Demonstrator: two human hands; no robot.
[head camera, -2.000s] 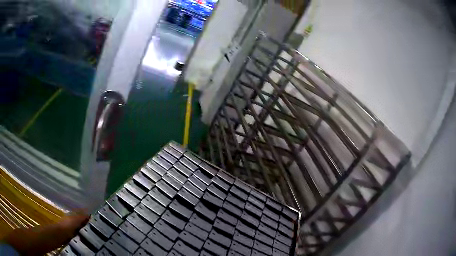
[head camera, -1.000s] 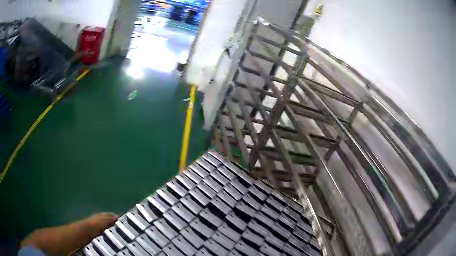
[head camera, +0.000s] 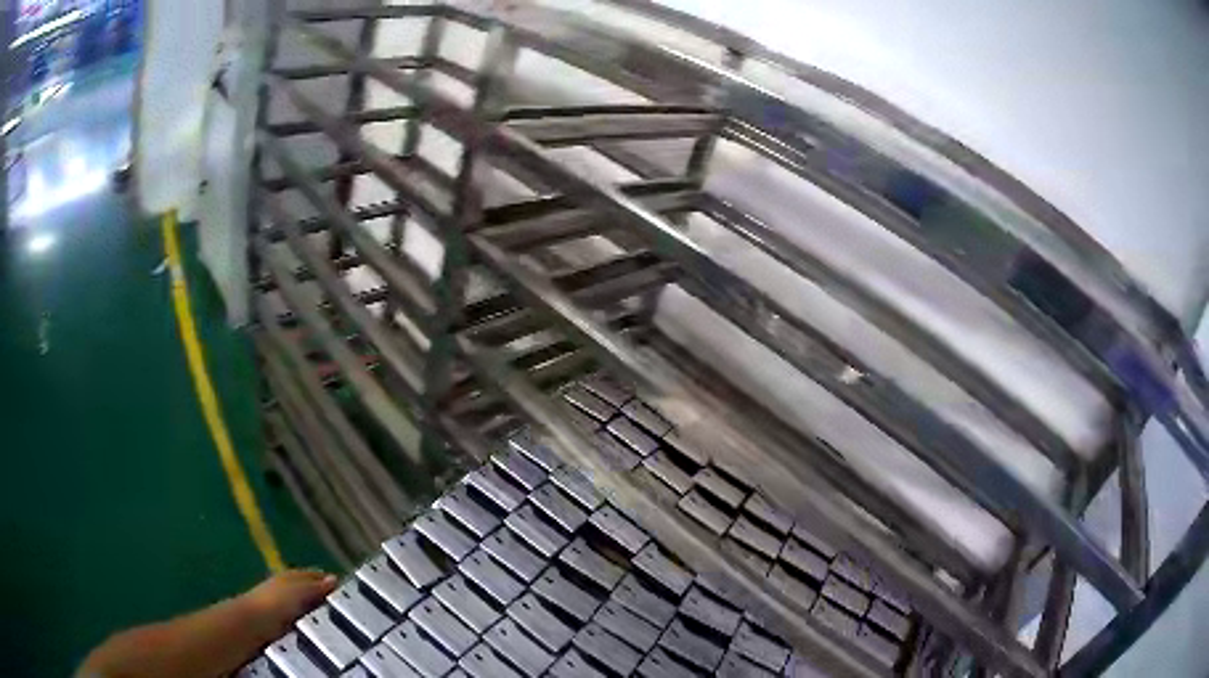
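A tray's load of silver-grey housings (head camera: 511, 563) in tight rows fills the bottom middle of the view. The tray itself is mostly hidden under them. My left hand (head camera: 212, 629) is bare and holds the tray's left edge; its fingertips are partly hidden by the housings. My right hand is not in view. The tray's far part lies inside the metal rack (head camera: 464, 252), with a rack bar crossing above the housings.
The rack's bars and levels fill the middle and right, with a white wall (head camera: 1061, 80) behind. Green floor (head camera: 106, 437) with a yellow line (head camera: 212, 397) lies at left. A bright opening (head camera: 60, 159) shows at the upper left.
The view has turned right and come close to the rack. The tray's far part has moved in between the rack bars. The door seen earliest is out of view. My left hand stays on the tray's edge.
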